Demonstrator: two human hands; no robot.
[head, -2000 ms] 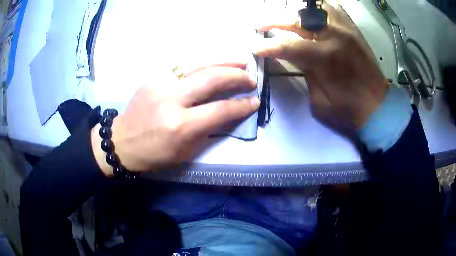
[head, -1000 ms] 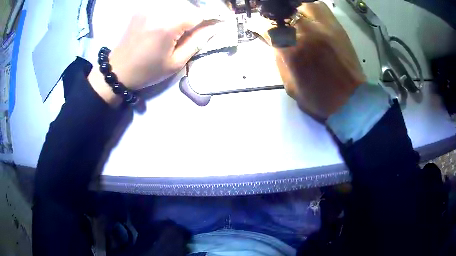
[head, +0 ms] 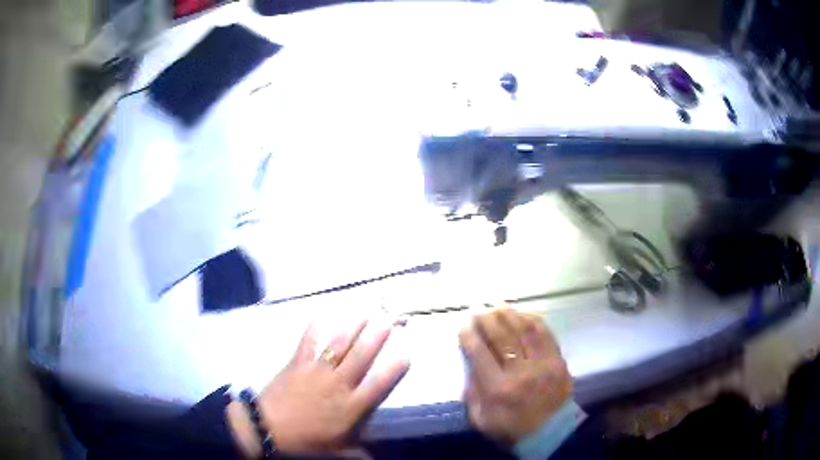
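Observation:
My left hand is low in the picture, palm down over the white table, fingers apart and nothing seen in it. My right hand is beside it to the right, fingers curled down; whether it holds something small is hidden. A thin dark strip or cloth edge runs above my left hand toward the sewing machine head. The lamp glare washes out the needle area and any pale cloth there. The picture is blurred.
Silver shears lie right of the machine. At left are a dark panel, a pale grey piece and a small dark piece. Small blurred items lie behind the machine arm.
The view has tilted up and shows more of the table and machine. Both hands have left the needle area and are now near the front edge; my left fingers have spread.

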